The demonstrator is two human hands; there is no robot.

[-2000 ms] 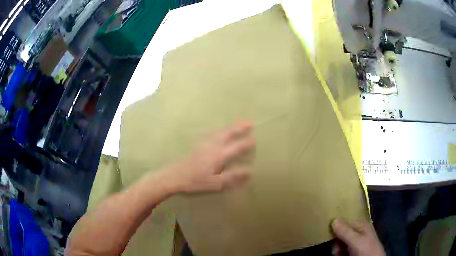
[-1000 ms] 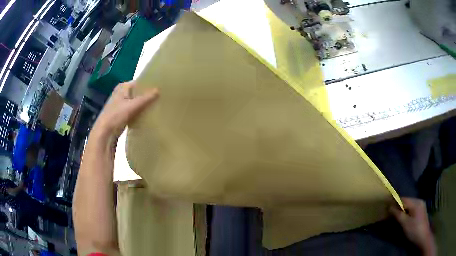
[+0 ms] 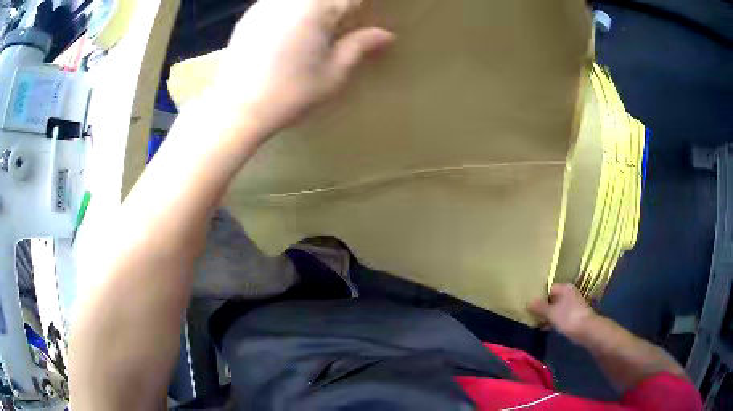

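Observation:
A large olive-khaki fabric panel [image 3: 418, 112] with a crease or seam line across it lies over a stack of panels [image 3: 619, 177] whose yellow edges fan out at the right. My right hand [image 3: 565, 310] pinches the panel's near right corner, by its thin yellow edge. My left hand [image 3: 301, 60] is over the panel's upper left part, close to the lens and cut by the top edge of the picture. Its thumb points right across the fabric; whether its fingers grip the cloth cannot be told.
The white sewing machine [image 3: 36, 128] stands at the far left, with a green tool [image 3: 82, 210] on it. The table's wooden edge [image 3: 147, 104] is beside it. My dark-clad lap [image 3: 346, 345] and a shoe are below the panel. A metal frame [image 3: 715, 265] stands at the far right.
The view has swung right, away from the machine. The panel has moved off the white table to the yellow-edged stack, with my right hand still on its corner.

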